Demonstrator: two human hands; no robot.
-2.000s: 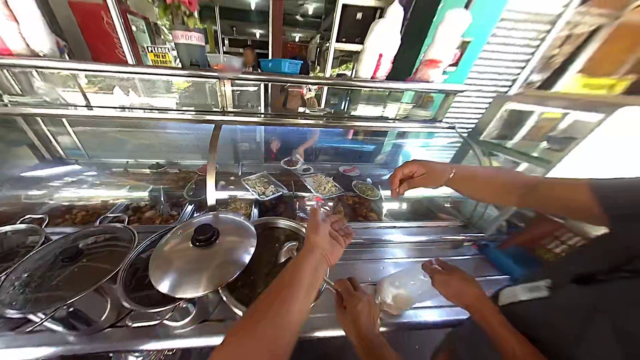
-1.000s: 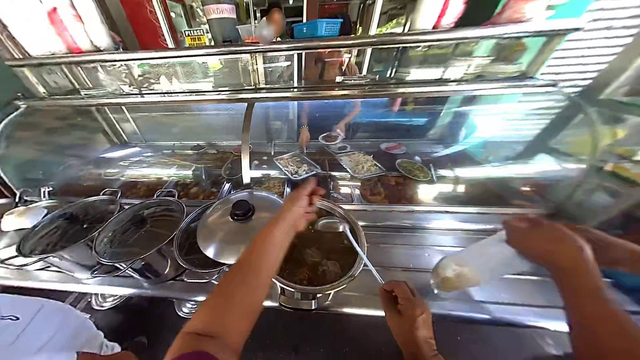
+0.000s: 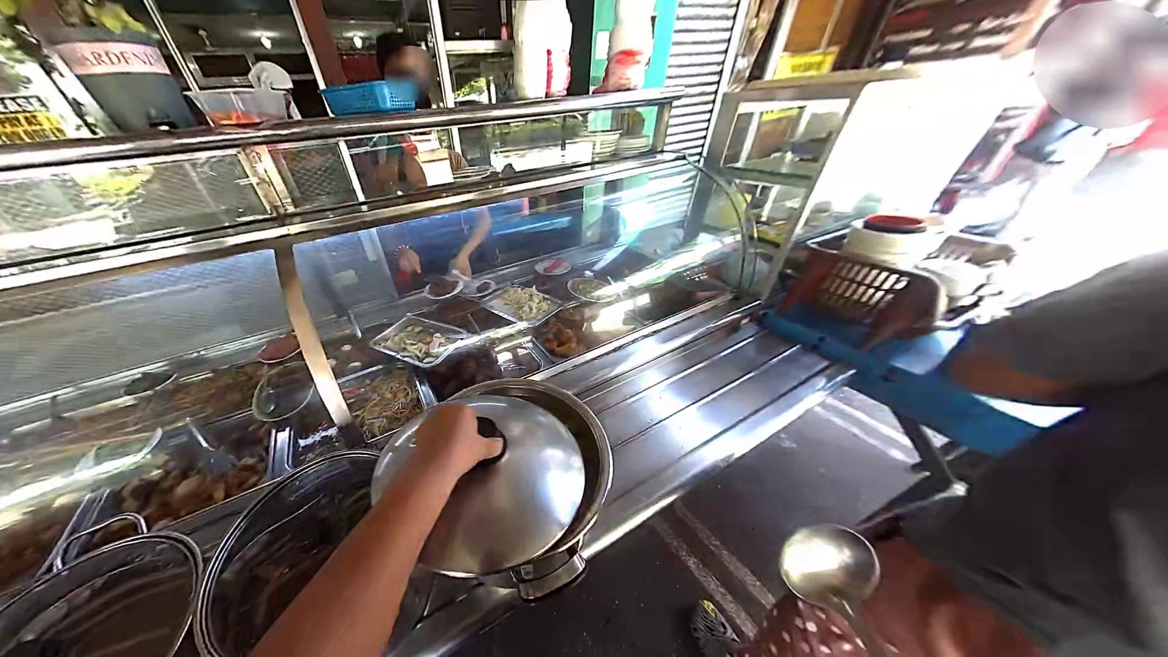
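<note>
My left hand grips the black knob of a domed steel lid. The lid lies over most of a round steel pot, shifted left, so a gap shows along the pot's right side. At the lower right, the bowl of a steel ladle shows, its handle running down out of the frame. My right hand is not in view, so what it holds is hidden. Left of the covered pot is an uncovered pot with dark food.
Glass-fronted food case with trays of cooked dishes behind the pots. Slatted steel counter extends right. A blue table bears a brown basket and dishes. A person in dark clothing is close on the right; another stands behind the case.
The lid, earlier left of the pot, is now over most of it, with my left hand on its knob. The ladle has left the pot. The other person's hands and the plastic bag are out of view.
</note>
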